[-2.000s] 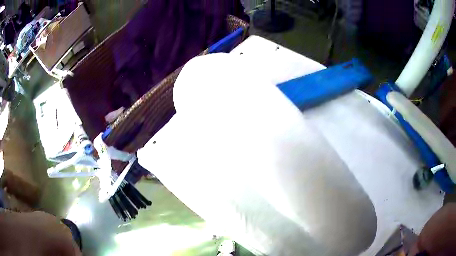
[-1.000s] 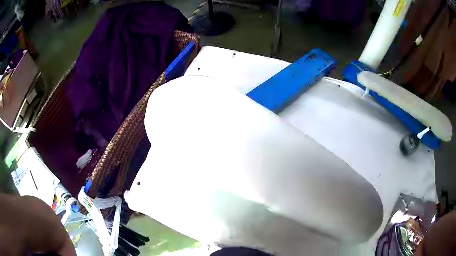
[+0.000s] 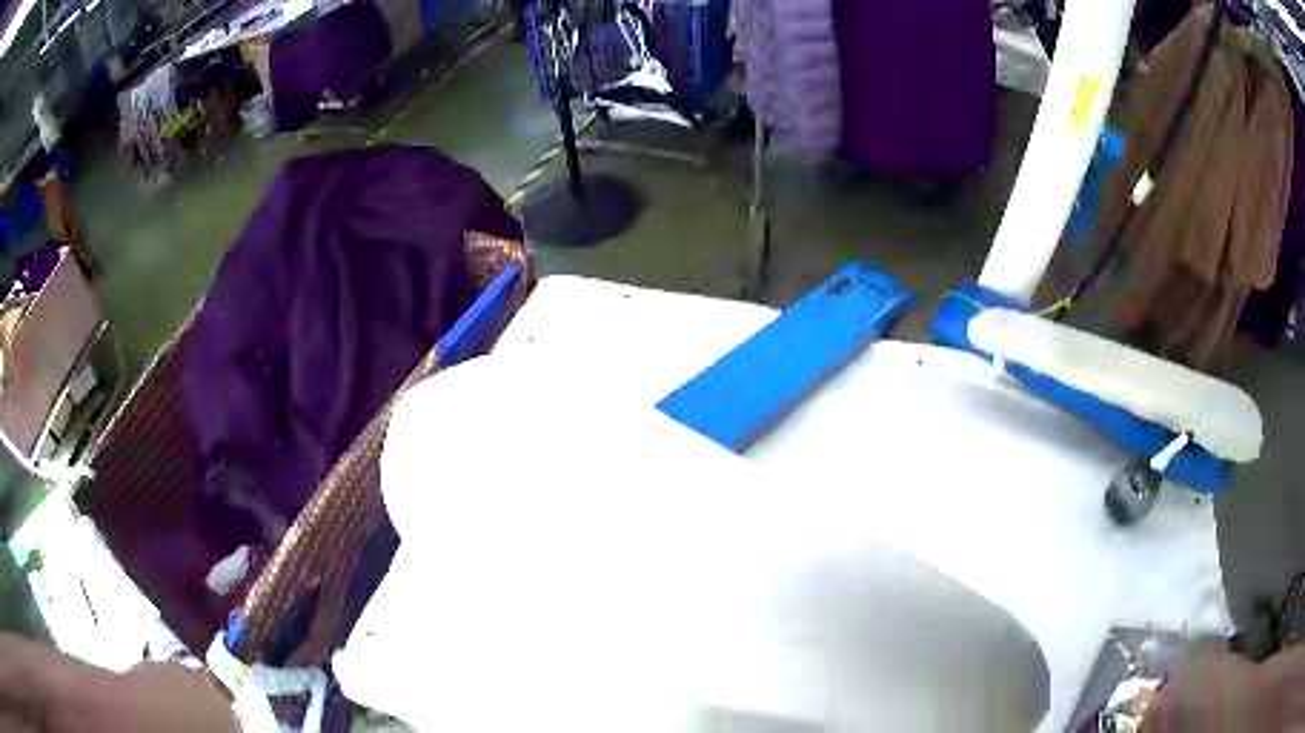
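The white padded pressing form lies on the white cloth-covered table, with no garment on it. My left hand is a blurred shape cut off at the lower left edge, left of the form; its fingers cannot be made out. My right hand is cut off at the lower right corner, beside a shiny metal piece, perhaps part of the iron; whether it touches it cannot be told. Dark purple garments are heaped in the brown woven basket at left.
A flat blue board lies across the table's far side. A white padded sleeve board on a blue base stands at right, with a dark round object below it. White hangers hang by the basket. Purple garments and brown garments hang behind.
The view has tilted up, so the table and basket sit lower and hanging garments show behind. Both hands remain at the lower edges; less of the metal piece at right shows.
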